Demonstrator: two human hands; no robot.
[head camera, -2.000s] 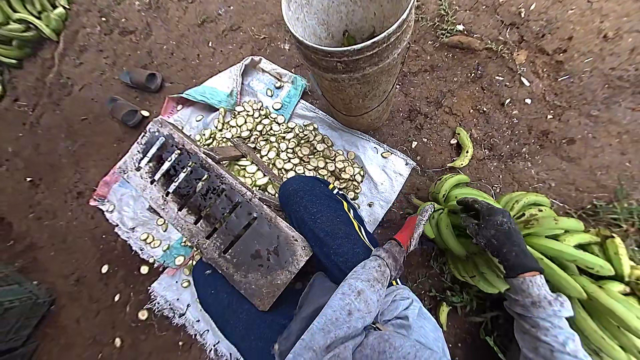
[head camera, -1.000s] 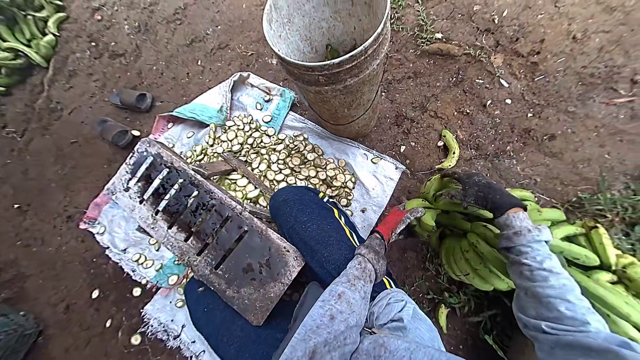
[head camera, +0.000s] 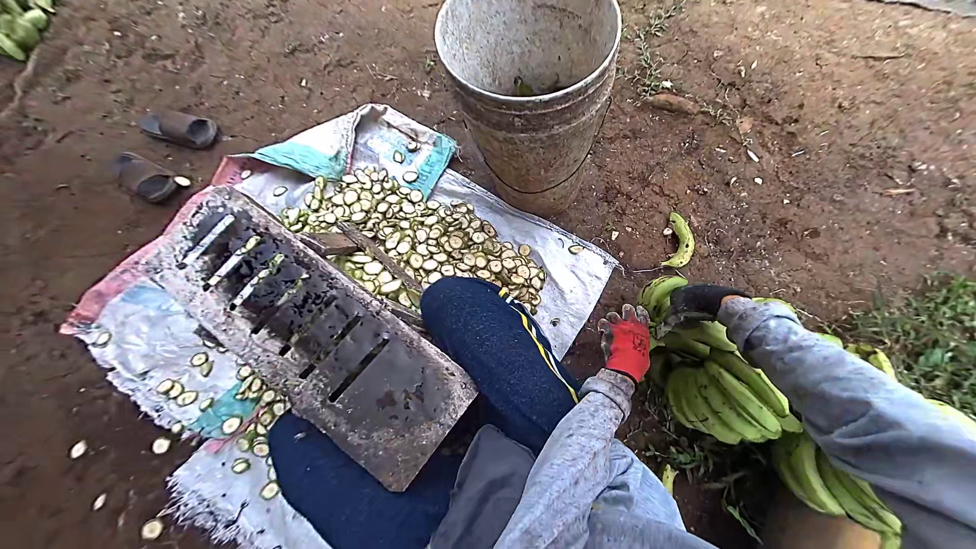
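Note:
My left hand (head camera: 627, 341), in a red glove with grey, dirty fingers, is beside the near end of the banana bunch, its fingers apart. My right hand (head camera: 698, 305), in a black glove, lies on the top of a bunch of green bananas (head camera: 724, 393); its fingers are partly hidden, so its grip is unclear. A long slicing board with several slots and blades (head camera: 328, 335) rests slanted across my legs. Beyond it a heap of sliced green bananas (head camera: 427, 236) lies on a woven plastic sack (head camera: 568, 259).
A tall dirty bucket (head camera: 534, 137) stands behind the sack. A single banana (head camera: 680, 240) lies on the soil near it. Two dark sandals (head camera: 179, 130) are at the left. More green fruit (head camera: 21, 30) shows at the upper left corner, and grass (head camera: 930, 343) grows at the right.
My right hand has moved from the top of the bananas farther right to the near left end of the bunch. My left hand, earlier against the bananas, is now beside them.

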